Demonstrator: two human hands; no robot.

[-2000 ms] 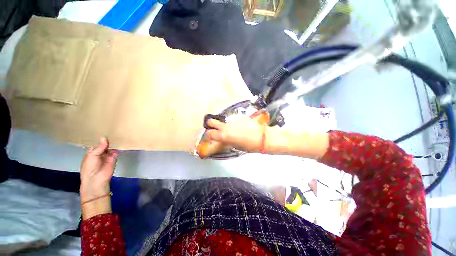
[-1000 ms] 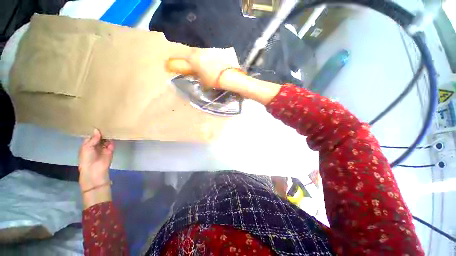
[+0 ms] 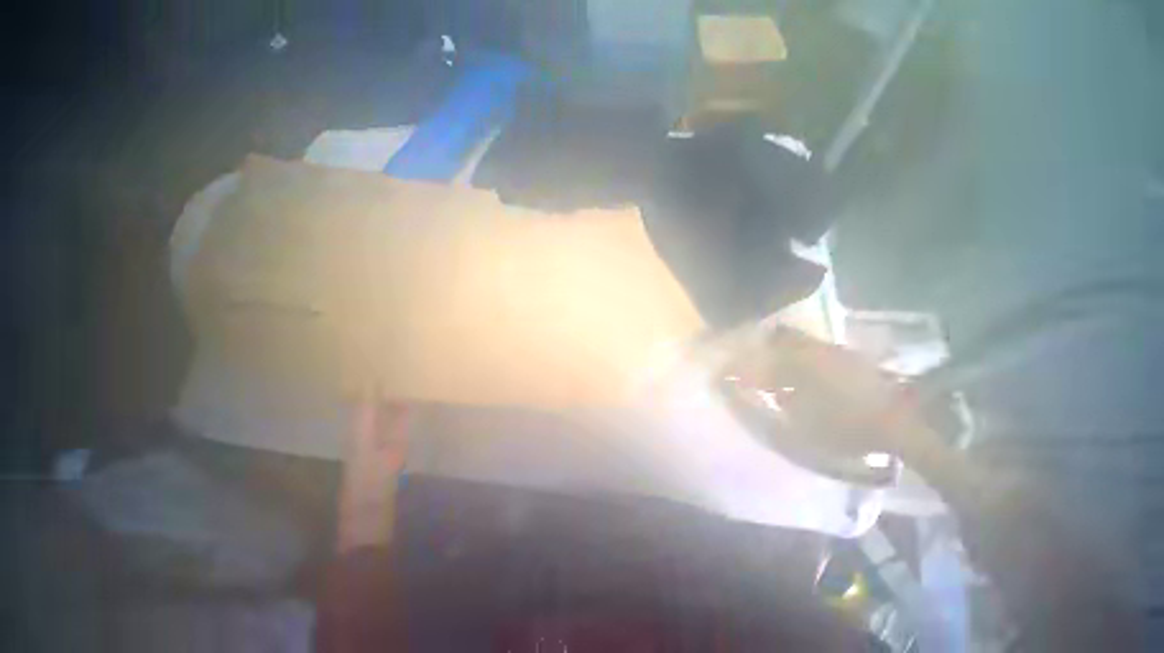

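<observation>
The picture is blurred and hazy. The tan panel (image 3: pixel 447 300) lies flat on the white ironing board cover (image 3: pixel 562 447), with a faint pocket line near its left end. My left hand (image 3: pixel 377 434) is at the panel's lower edge; its fingers are too blurred to read. My right hand (image 3: pixel 849 383) is on the steam iron (image 3: pixel 798 427), at the right end of the board, off the tan panel. The iron's handle is hidden in blur.
A black garment (image 3: pixel 715 217) lies behind the panel. A blue tray (image 3: pixel 453 128) is at the back left. A dark hose (image 3: pixel 1047 313) runs at the right. Pale cloth (image 3: pixel 192 523) lies below left. A box (image 3: pixel 740 51) stands at the back.
My right hand has moved the iron off the tan panel to the right. The view has shifted, so the board shows lower and further right, and the picture has turned dim and blurred.
</observation>
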